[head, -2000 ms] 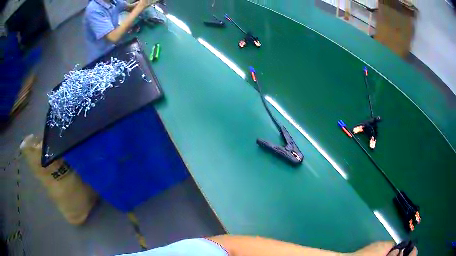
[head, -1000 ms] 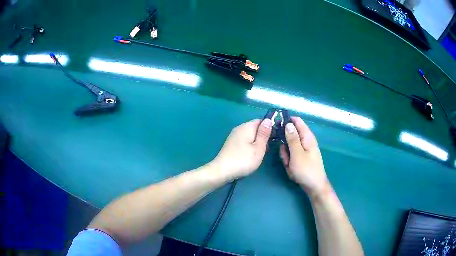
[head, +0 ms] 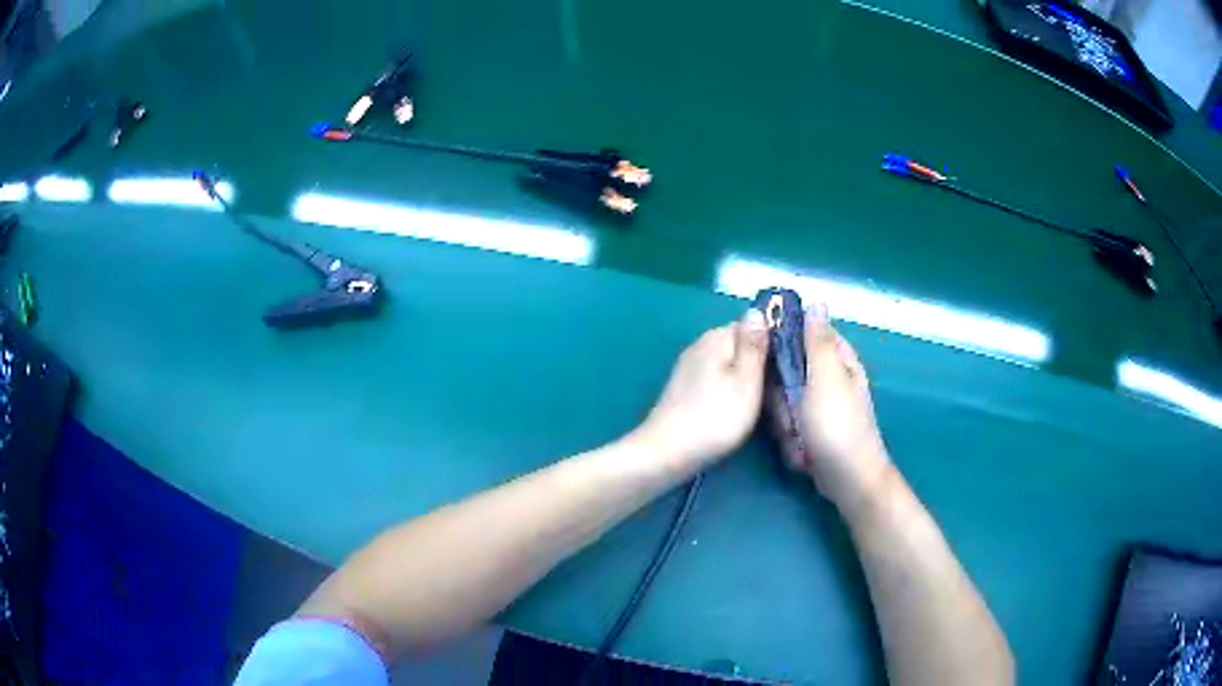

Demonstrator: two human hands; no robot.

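A black battery clamp (head: 788,351) is upright between my hands over the near green bench, nose pointing away from me, with a small coppery spot at its nose. My left hand (head: 713,389) grips its left side and my right hand (head: 834,402) its right side. The palms hide most of the handles, and I cannot see whether a spring is inside. A black cable (head: 657,563) runs from under my left hand to the near bench edge. Another black clamp (head: 328,302) lies open in a V on the bench at the left, with its cable and blue-red end.
Clamps with cables lie on the darker belt: one at centre (head: 576,172), one at right (head: 1119,255), others far left. Spring trays stand at the lower right (head: 1139,603), far upper right (head: 1139,87) and left edge. A blue bin (head: 134,563) is at the lower left.
The view swung from the left side of the bench to my hands. Since one second ago, the clamp has turned from two halves side by side to a narrow edge-on shape, pressed between my palms.
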